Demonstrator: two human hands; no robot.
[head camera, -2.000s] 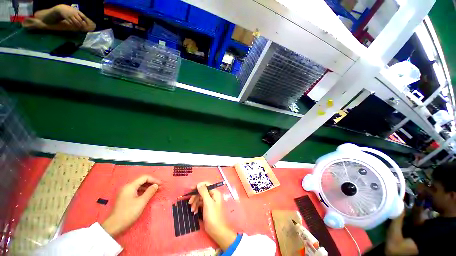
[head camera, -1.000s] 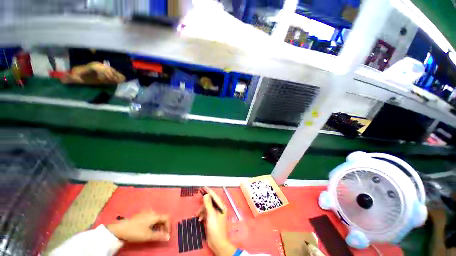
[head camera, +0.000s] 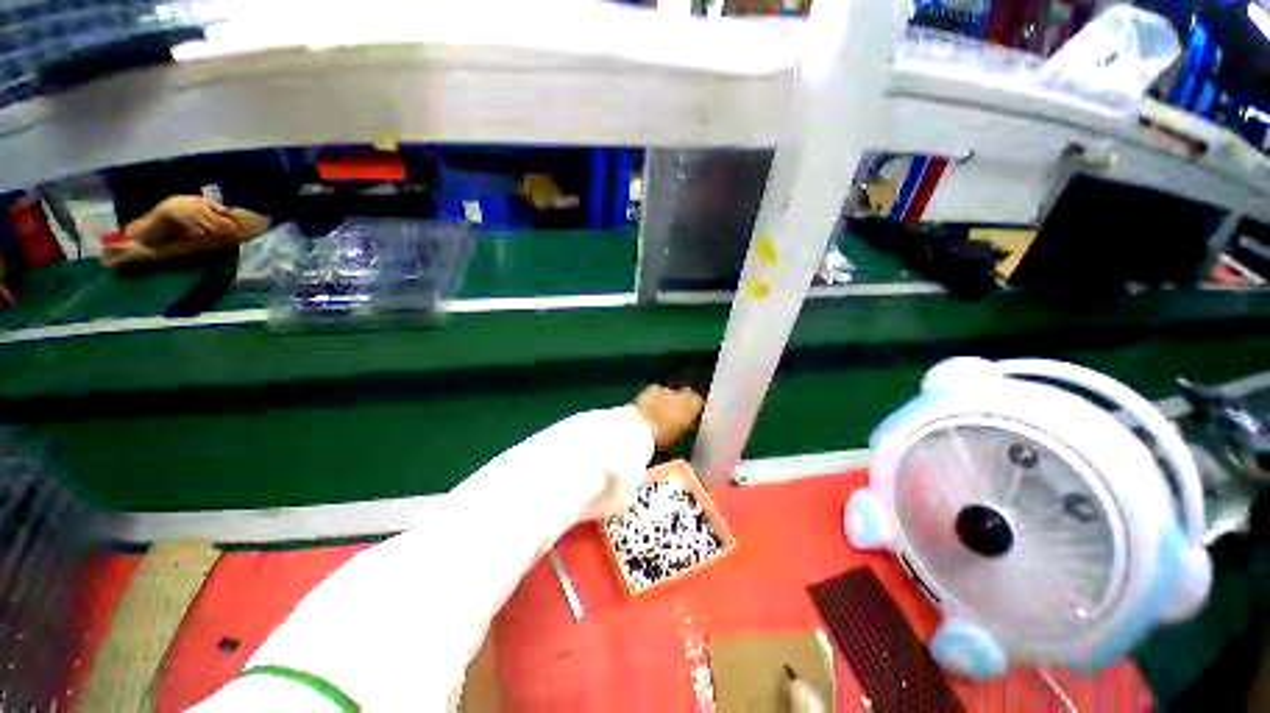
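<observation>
My left arm in a white sleeve reaches across the mat to the green belt. My left hand (head camera: 671, 414) is over the belt beside the white post, beyond the parts box. Something dark shows at its fingers; whether they hold it is unclear. The orange-pink parts box (head camera: 713, 546), full of tiny black and white pieces, stands partly under the sleeve. The sleeve covers the middle of the red mat, and the black strips do not show. A tan patch shows at the bottom edge beside the sleeve, too cut off to name. My right hand is not seen.
A white fan (head camera: 1024, 515) stands at right. Near it lie a dark perforated strip (head camera: 884, 641), a brown card (head camera: 745, 669) and a pointed nozzle. A thin white strip (head camera: 567, 585) lies left of the box. A yellowish sheet (head camera: 146, 627) lies left. Another person's hands (head camera: 188, 223) show across the belt.
My left hand has moved from the mat, up and right, to the belt by the post. My right hand has gone out of sight. The view has shifted.
</observation>
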